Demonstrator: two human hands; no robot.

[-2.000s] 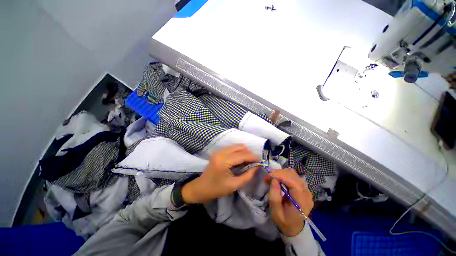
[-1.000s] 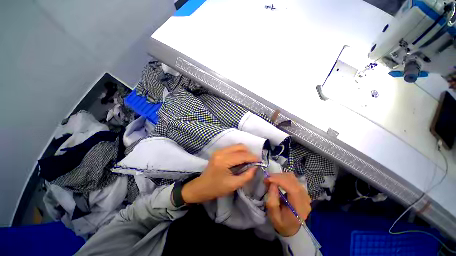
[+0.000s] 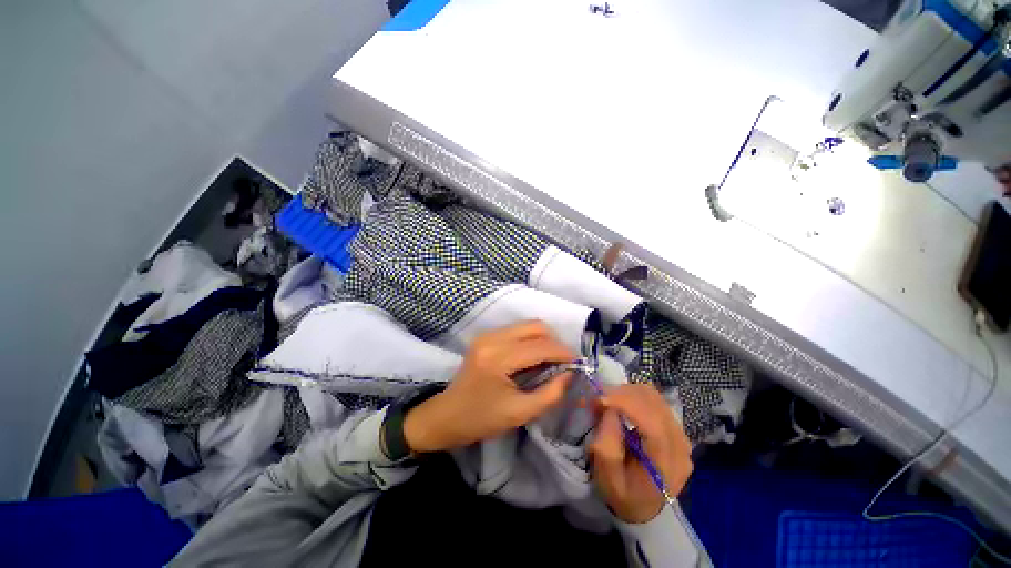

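Observation:
A garment with light grey panels (image 3: 353, 346) and black-and-white checked parts (image 3: 427, 266) lies over the lap, below the table edge. My left hand (image 3: 504, 383) pinches a dark-edged bit of the garment between thumb and fingers. My right hand (image 3: 641, 455) holds a thin blue-purple stick (image 3: 646, 464) like a pencil. Its upper end meets the pinched spot at my left fingertips. Whether it is a seam ripper or a pen I cannot tell. The fingers partly hide the worked spot.
The white machine table (image 3: 577, 144) with a ruler-marked front edge runs diagonally. The sewing machine (image 3: 926, 89) and a smartphone (image 3: 987, 266) with a white cable are at right. Garment pieces (image 3: 200, 355) are heaped at left beside a blue crate (image 3: 318, 233).
My right hand and the stick have shifted and turned slightly; the stick's lower end is now nearer the right sleeve. My left hand holds almost the same place.

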